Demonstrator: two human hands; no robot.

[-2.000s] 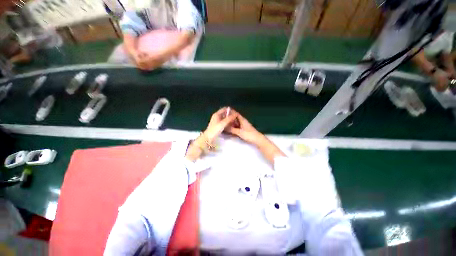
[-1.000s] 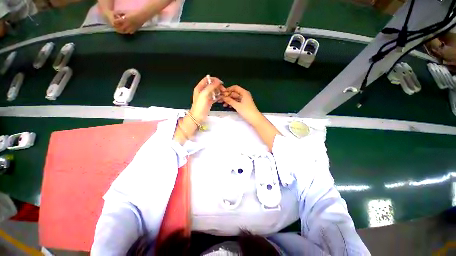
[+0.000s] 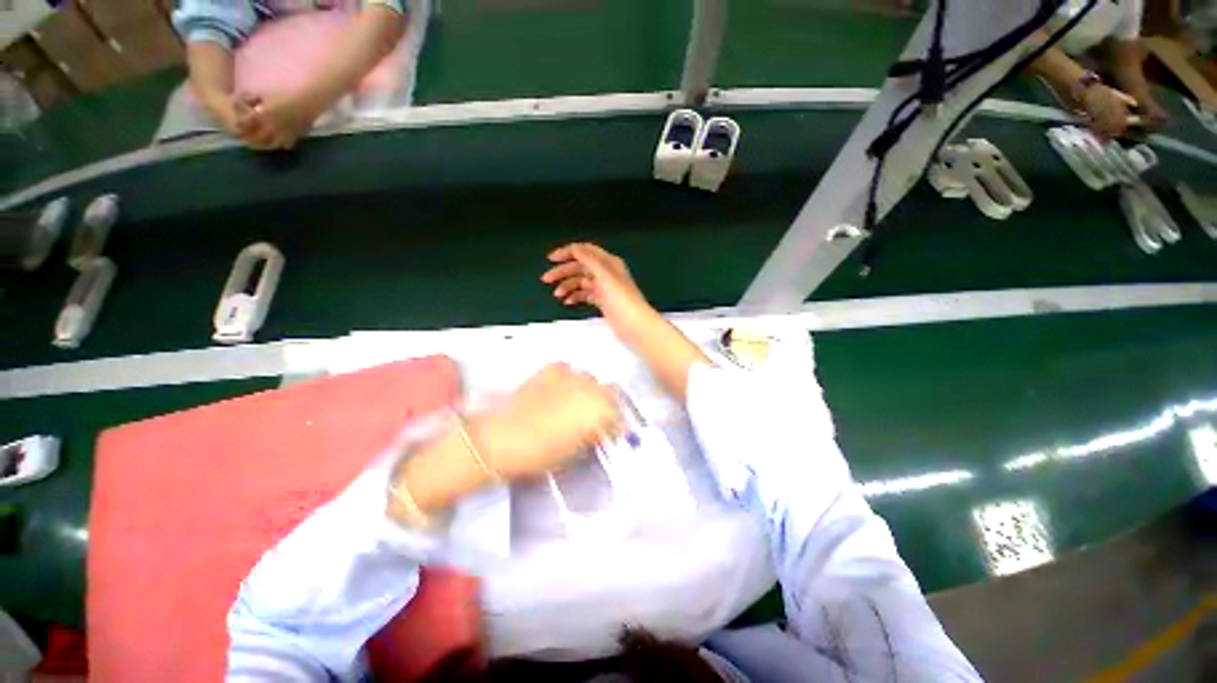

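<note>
White housings (image 3: 650, 470) lie on the white work cloth (image 3: 534, 614), partly hidden by my left hand and blurred. My left hand (image 3: 567, 416) is over the cloth at their upper end, blurred by motion; whether it grips a housing or a small part I cannot tell. My right hand (image 3: 583, 276) is above the dark green conveyor belt, fingers spread and slightly curled, with nothing seen in it.
A red foam sheet (image 3: 254, 494) lies left of the cloth. A pale disc (image 3: 750, 347) is at the cloth's upper right. Housings (image 3: 250, 294) stand spaced on the belt (image 3: 441, 200). A slanted metal upright (image 3: 854, 187) with black cables rises at right. People's hands (image 3: 267, 120) show across the belt.
My hands were together over the belt and have parted. My left hand has come back over the cloth; my right stays over the belt, fingers opened. The view has shifted.
</note>
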